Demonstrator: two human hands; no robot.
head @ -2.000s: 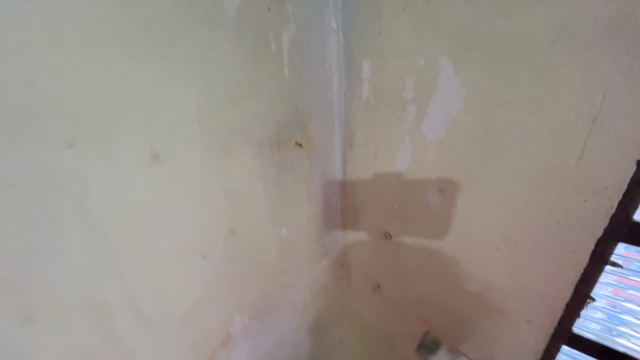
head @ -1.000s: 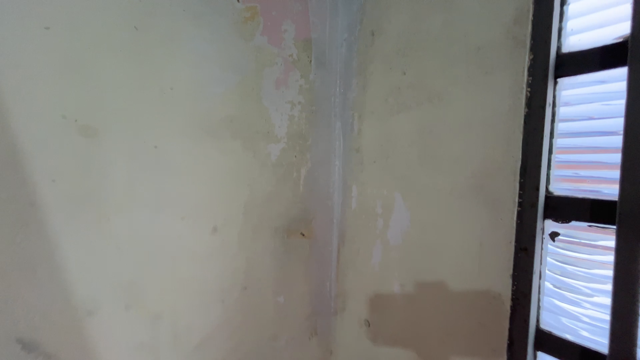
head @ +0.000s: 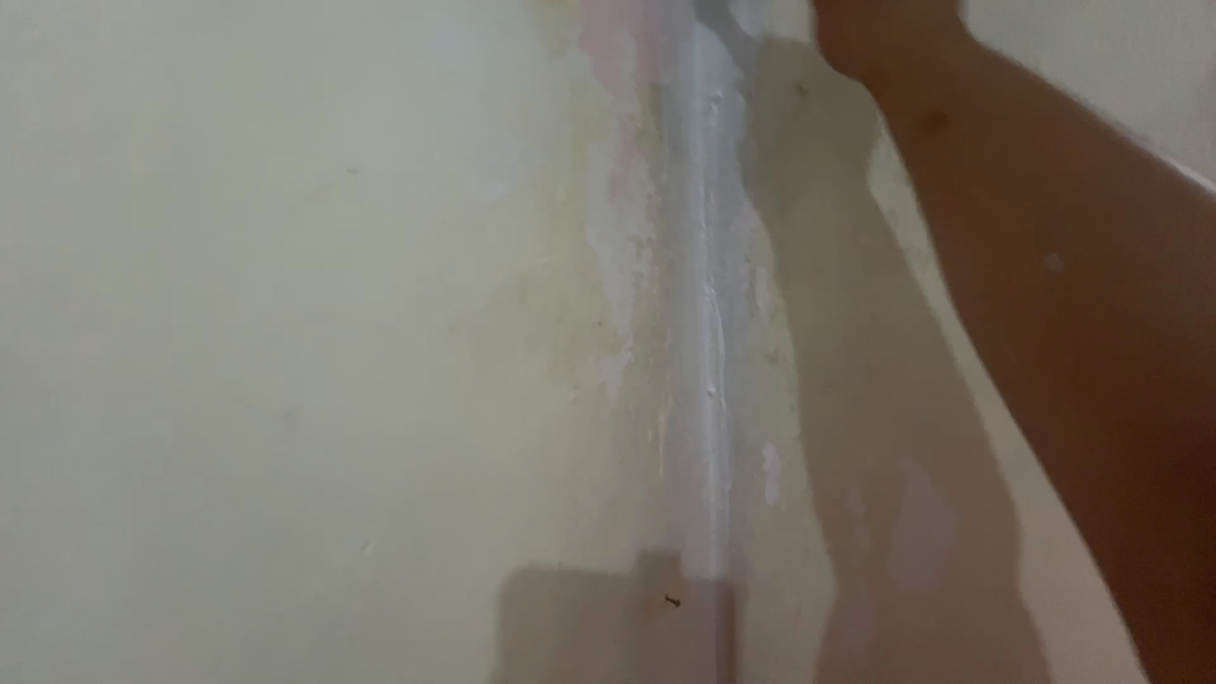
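Note:
My right forearm reaches up from the right side of the head view, close to the wall. Only the wrist end of my right hand (head: 888, 24) shows at the top edge; its fingers, and anything in them, are cut off. Left of the arm runs an inside wall corner (head: 711, 332) with a pale, glossy vertical band of smooth coating and a raised ridge. Peeled paint with a pink patch (head: 617, 43) lies just left of the band near the top. My left hand is out of view.
A pale yellow-green painted wall (head: 285, 332) spreads to the left. The right wall (head: 1102, 52) lies behind my arm and carries its shadow. A small nail or screw (head: 673, 600) sits low near the corner, within a boxy shadow.
My right arm has come into view in front of the right wall. The view has shifted, and the barred window at the right is no longer seen.

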